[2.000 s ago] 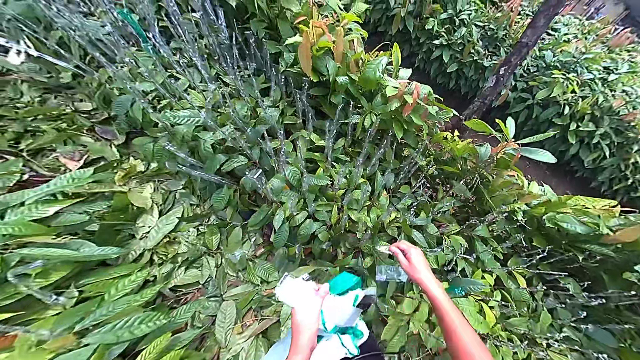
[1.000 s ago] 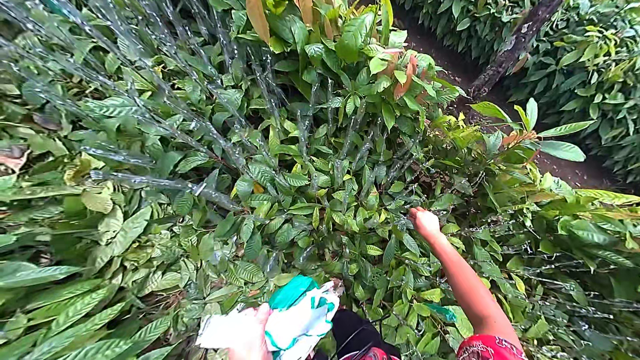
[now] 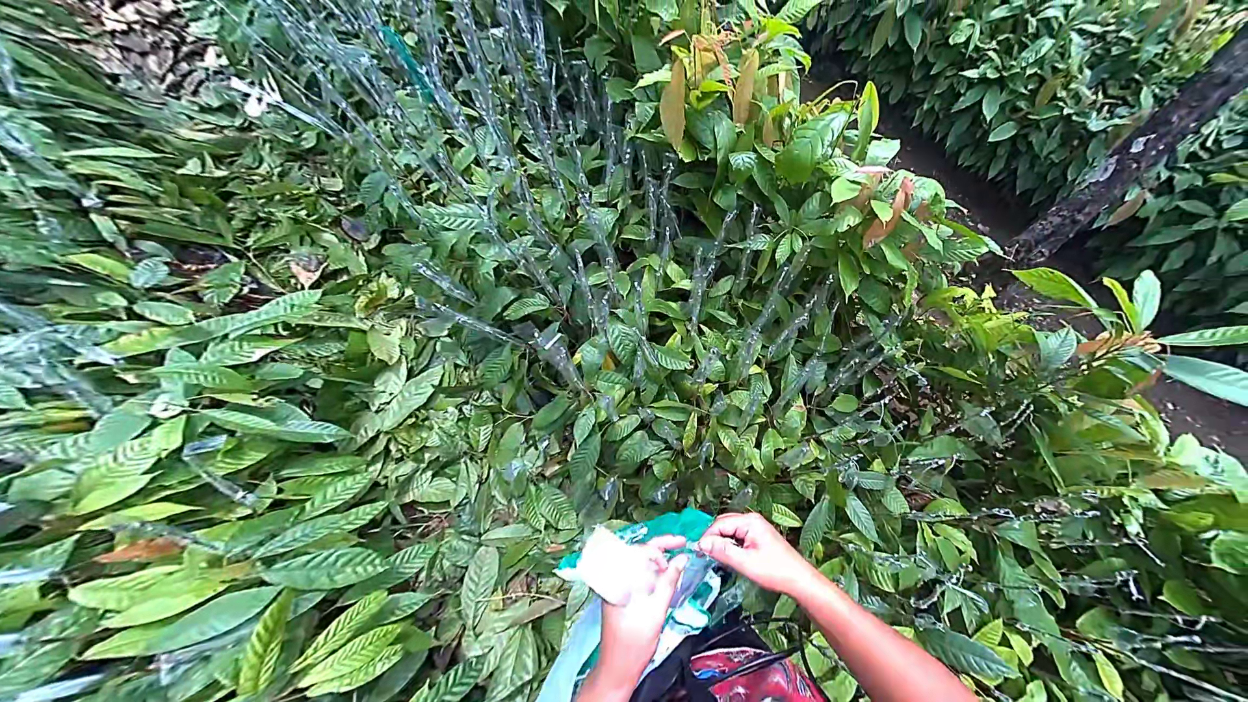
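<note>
At the bottom centre my left hand (image 3: 643,580) is closed on a white pad (image 3: 606,565), perhaps folded plastic or paper. Beneath it lies a green and white plastic bag (image 3: 687,616) at the front of my body. My right hand (image 3: 751,551) is beside the left, its thumb and fingers pinched together near a thin clear strip at the bag's upper edge. Whether the strip is held is hard to tell. Ahead of both hands stand leafy seedlings (image 3: 673,361), many with clear plastic strips (image 3: 595,234) rising from their stems.
Long leaves (image 3: 322,565) crowd the left side. A taller plant with brownish young leaves (image 3: 746,88) rises at the top centre. To the right, a dark slanting trunk (image 3: 1131,156) stands by a bare soil path (image 3: 1199,414), with more foliage beyond.
My right hand has come back from the seedlings to the bag, beside my left hand. My left hand still has the white pad. The view has shifted.
</note>
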